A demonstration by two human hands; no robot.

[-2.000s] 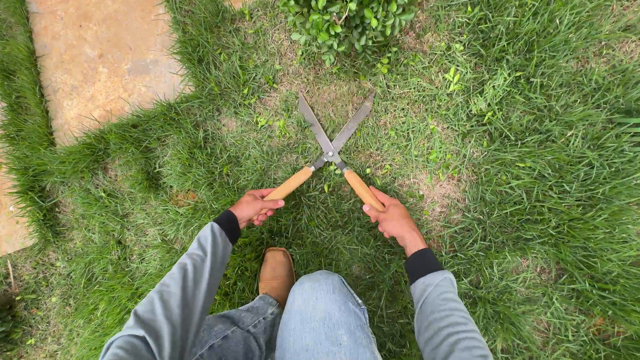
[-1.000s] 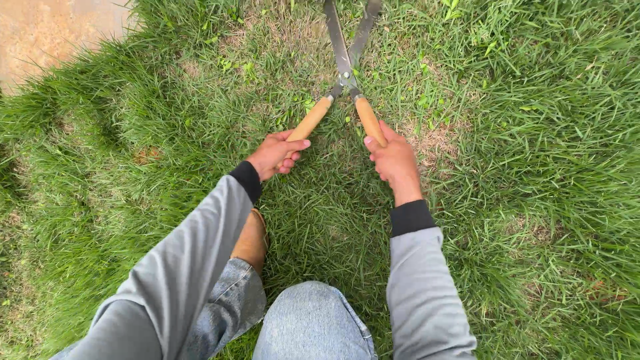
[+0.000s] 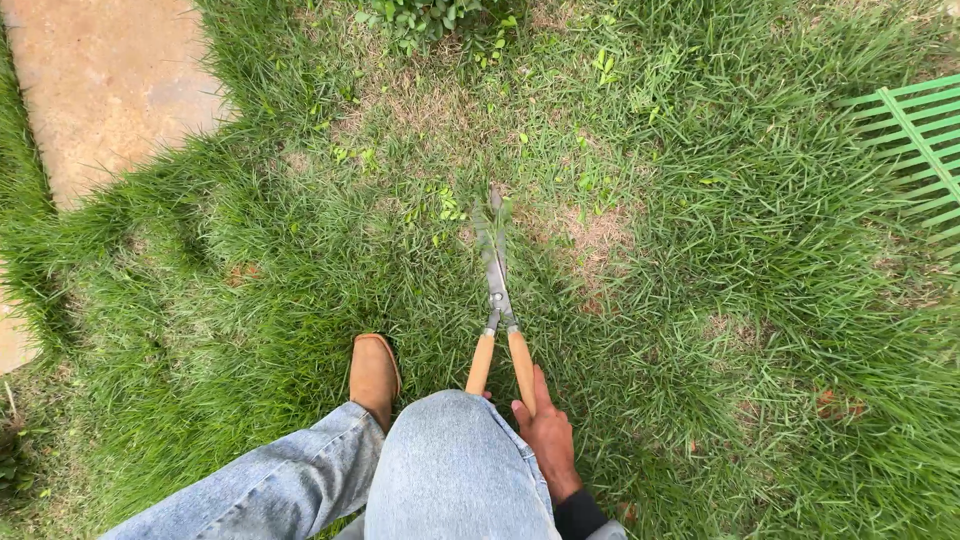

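A pair of hedge shears point(image 3: 498, 298) with wooden handles lies low in the grass, its steel blades nearly closed and partly covered by grass blades. My right hand point(image 3: 551, 442) holds the right handle near its end, beside my knee. Of my left hand point(image 3: 487, 394), only a fingertip shows at the end of the left handle; my knee in blue jeans hides the rest, so its grip cannot be made out. Loose green leaf clippings point(image 3: 448, 205) lie around the blade tips.
Ahead stands a leafy green shrub point(image 3: 427, 16). A green plastic rake head point(image 3: 919, 142) rests on the grass at the right. Stone paving slabs point(image 3: 112, 90) lie at the upper left. My tan boot point(image 3: 373, 379) is left of the shears.
The shears have come closer to my knee and their blades, wide apart two seconds ago, are nearly together. My left hand has gone mostly behind the knee. The view has shifted.
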